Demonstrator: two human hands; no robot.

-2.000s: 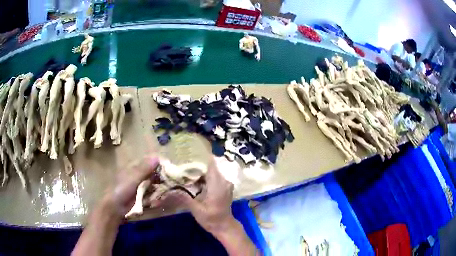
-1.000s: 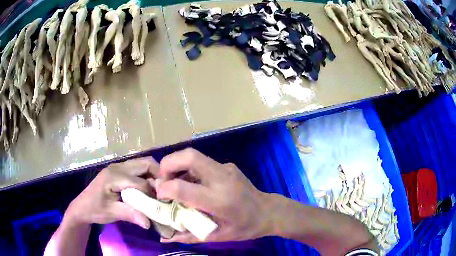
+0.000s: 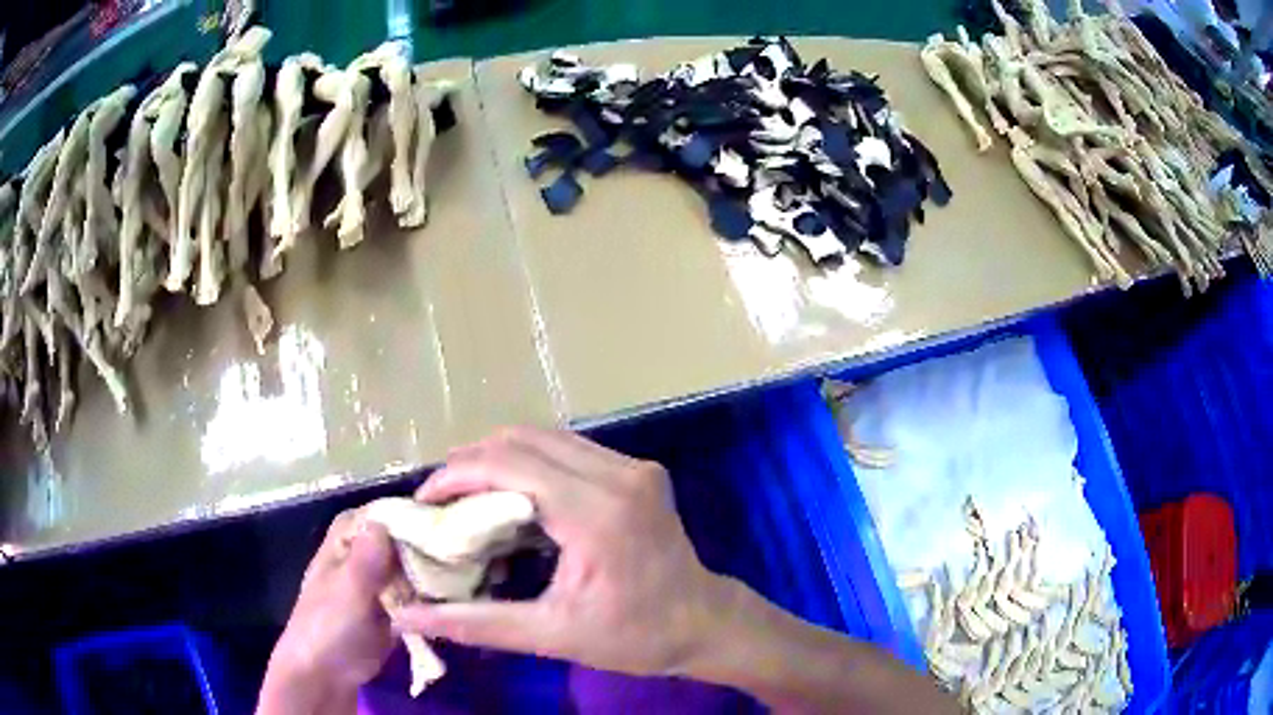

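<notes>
A cream leg part (image 3: 454, 538) is held between both hands, below the front edge of the bench. My left hand (image 3: 335, 587) grips its left side, and a foot sticks out below the fingers. My right hand (image 3: 593, 545) holds its right side with thumb and fingers. Whether a hip piece is on it is hidden by the fingers. A loose heap of black-and-cream hip pieces (image 3: 782, 154) lies mid-bench. A row of leg assemblies (image 3: 244, 126) lies at the left, and a heap of leg parts (image 3: 1075, 140) at the right.
The tan cardboard sheet (image 3: 628, 307) covers the bench, with the green belt (image 3: 614, 20) behind it. A blue crate (image 3: 1103, 447) with a white liner (image 3: 977, 419) and rows of small cream limb parts (image 3: 998, 601) stands at the right, beside a red stool (image 3: 1189, 559).
Since the earlier frames, both hands have come down off the bench front with the leg part. It has been turned in the fingers. The view has tilted down overall, then slightly up.
</notes>
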